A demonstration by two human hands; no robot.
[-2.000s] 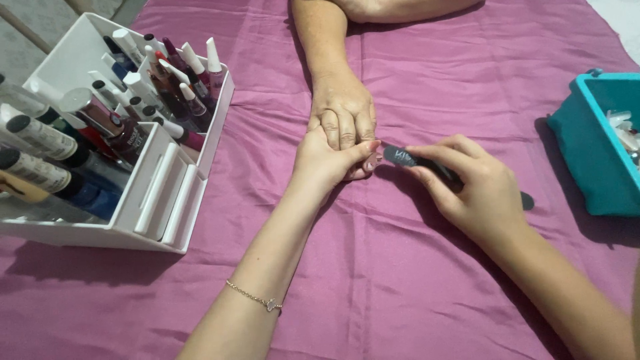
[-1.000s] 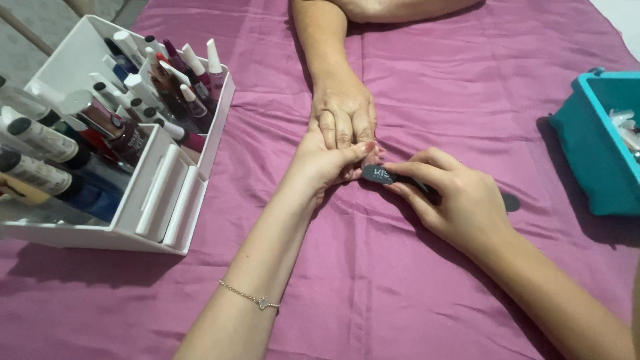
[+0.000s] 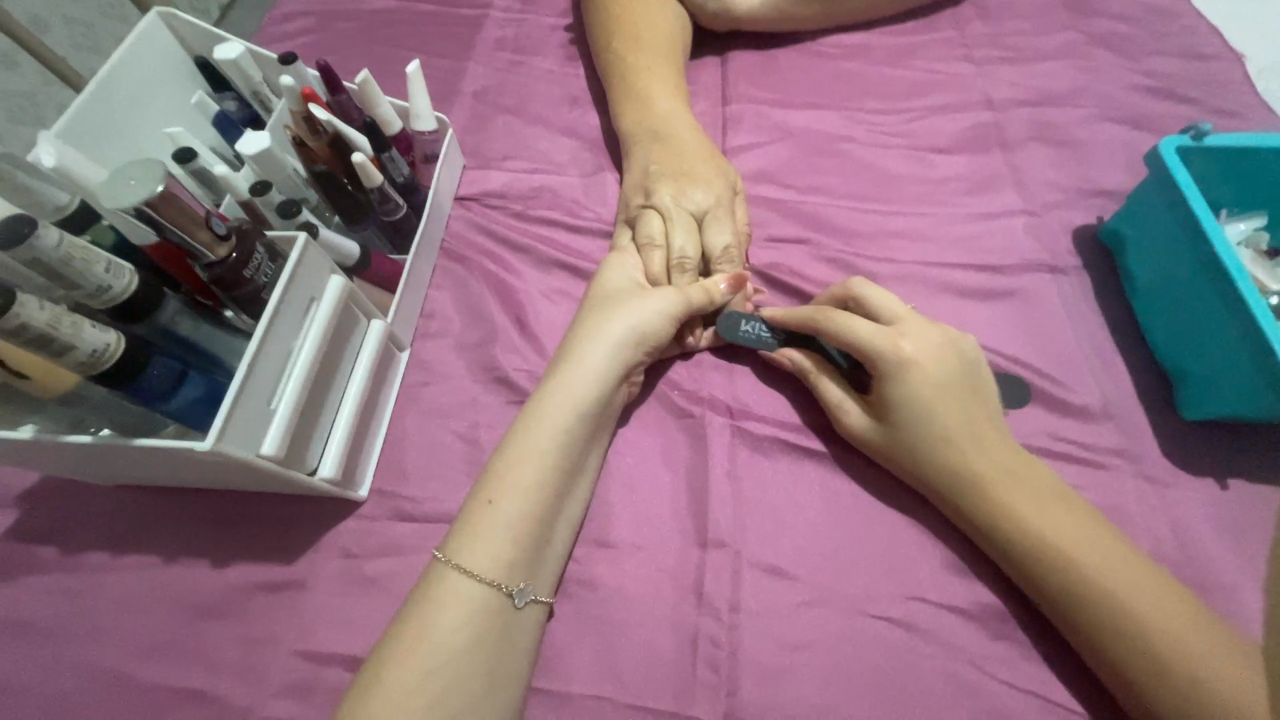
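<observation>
My left hand (image 3: 645, 305), with a thin chain bracelet on its wrist, grips the fingers of another person's hand (image 3: 683, 205), which comes from the far side and lies palm down. My left thumb rests near that hand's fingertips. My right hand (image 3: 890, 365) pinches a dark nail file (image 3: 745, 330) between thumb and fingers. The file's near tip touches or lies right beside the fingertips of the held hand; its other end sticks out behind my right hand. Part of the held fingers is hidden by my left hand.
A white plastic organizer (image 3: 335, 375) full of nail polish bottles (image 3: 245, 255) stands at the left. At the right edge is a teal plastic bin (image 3: 1175, 290) with small clear pieces inside. A wrinkled pink-purple cloth (image 3: 700, 600) covers the table. The other person's second forearm (image 3: 800, 12) lies at the top.
Since two seconds ago, the file and my right hand have shifted slightly left and closer to the held fingertips. My left hand keeps its grip on the other person's hand.
</observation>
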